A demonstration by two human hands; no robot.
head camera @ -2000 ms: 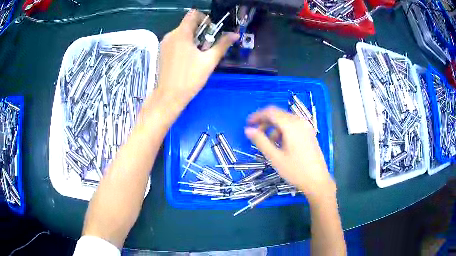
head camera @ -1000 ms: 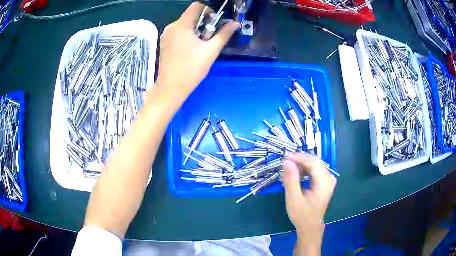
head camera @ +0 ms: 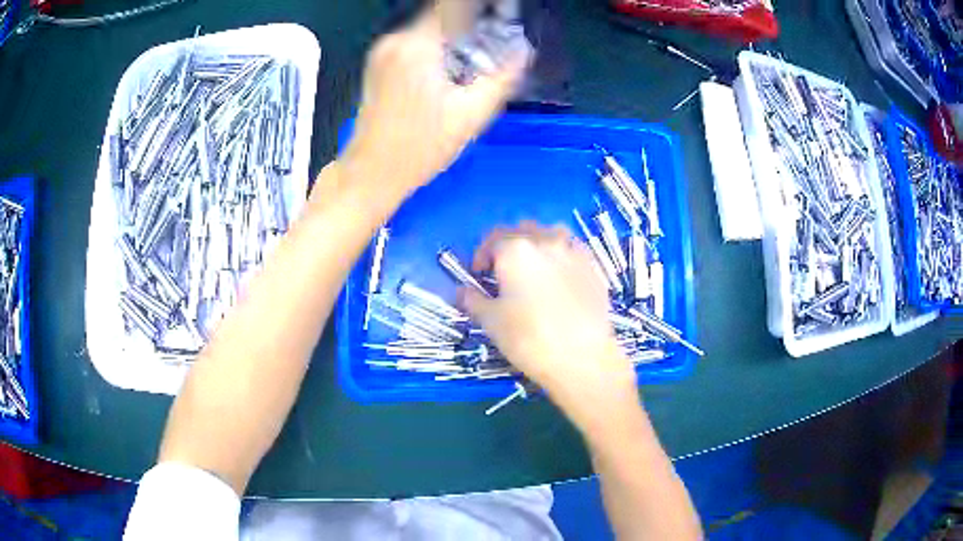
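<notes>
The blue work tray [head camera: 475,159] lies in front of me with many silver barrel-and-rod parts [head camera: 428,322], mostly along its near and right sides. My left hand [head camera: 417,111] is beyond the tray's far edge at the press, closed around blurred metal parts [head camera: 491,48]; it hides most of the press fixture. My right hand [head camera: 544,301] is low over the middle of the tray, back of the hand up. One part's barrel [head camera: 465,272] shows at its fingertips; whether it is gripped is hidden.
A white bin [head camera: 102,243] heaped with parts stands left of the tray. A small blue tray [head camera: 32,317] is at the far left. At right are a white block [head camera: 731,159], a white bin [head camera: 784,285] and another blue tray [head camera: 910,211]. A red bin [head camera: 729,21] is behind.
My right hand has moved left from the tray's near right corner to its middle. More parts lie at the tray's right side than two seconds ago. My left hand has shifted slightly right.
</notes>
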